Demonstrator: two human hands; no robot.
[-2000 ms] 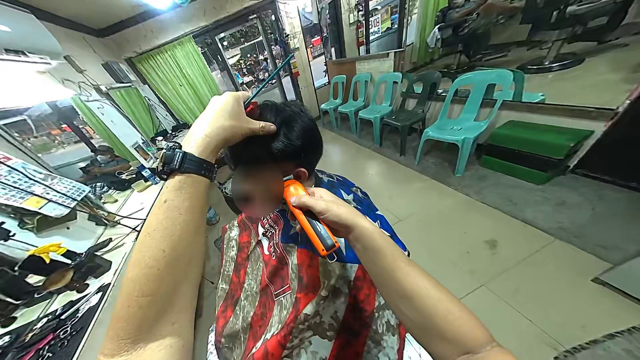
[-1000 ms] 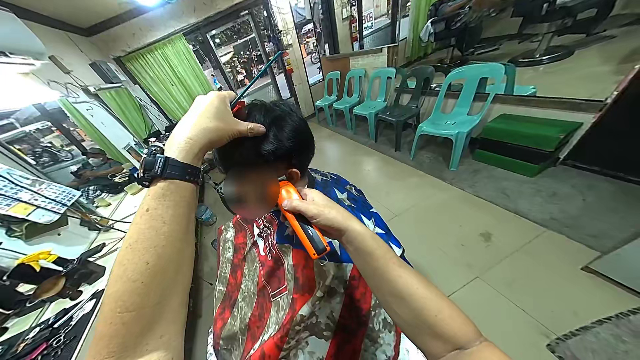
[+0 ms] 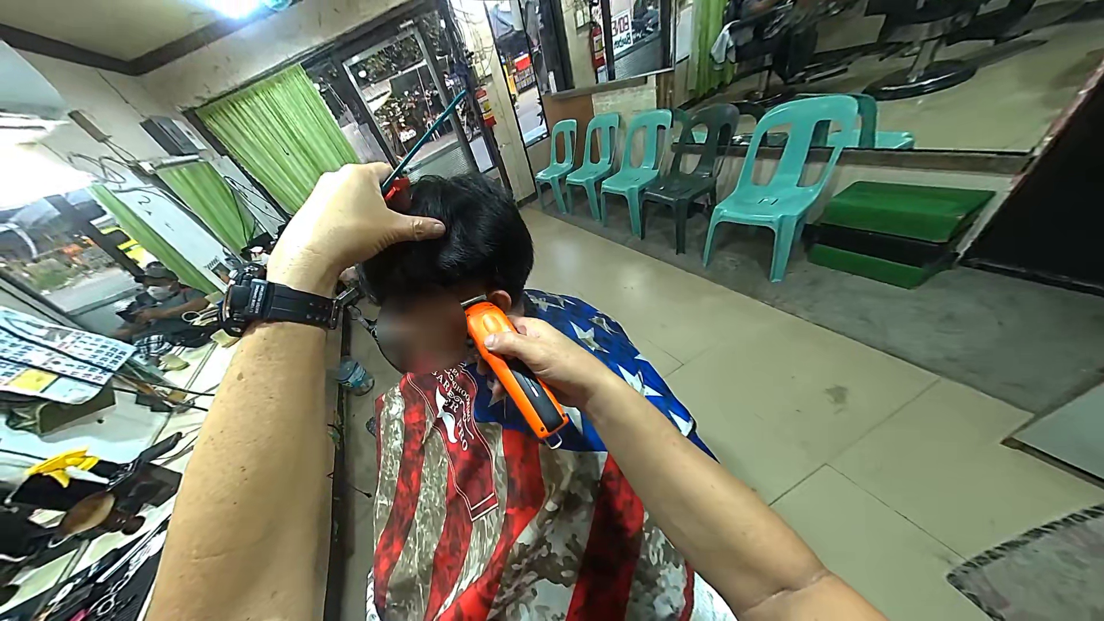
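Observation:
A seated person wears a barber cape (image 3: 535, 517) with stars and stripes and has black hair (image 3: 474, 224). My right hand (image 3: 552, 358) grips an orange cordless hair clipper (image 3: 517, 371), its blade against the side of the face just in front of the ear. My left hand (image 3: 354, 216), with a black watch (image 3: 276, 304) on the wrist, rests on top of the head, thumb pressed on the hair. A teal comb (image 3: 431, 129) sticks up from behind its fingers, beside a red piece (image 3: 396, 191) that is partly hidden.
Teal plastic chairs (image 3: 780, 164) and a dark one (image 3: 690, 168) line the mirrored wall, beside a green box-like stand (image 3: 901, 220). At the left, a counter (image 3: 185, 362) holds tools and scissors. A floor mat (image 3: 1035, 565) lies at the lower right.
The clipper stays beside the ear in my right hand, tilted a little more upright than two seconds ago. The left hand still rests on the hair with the comb. The view has shifted slightly.

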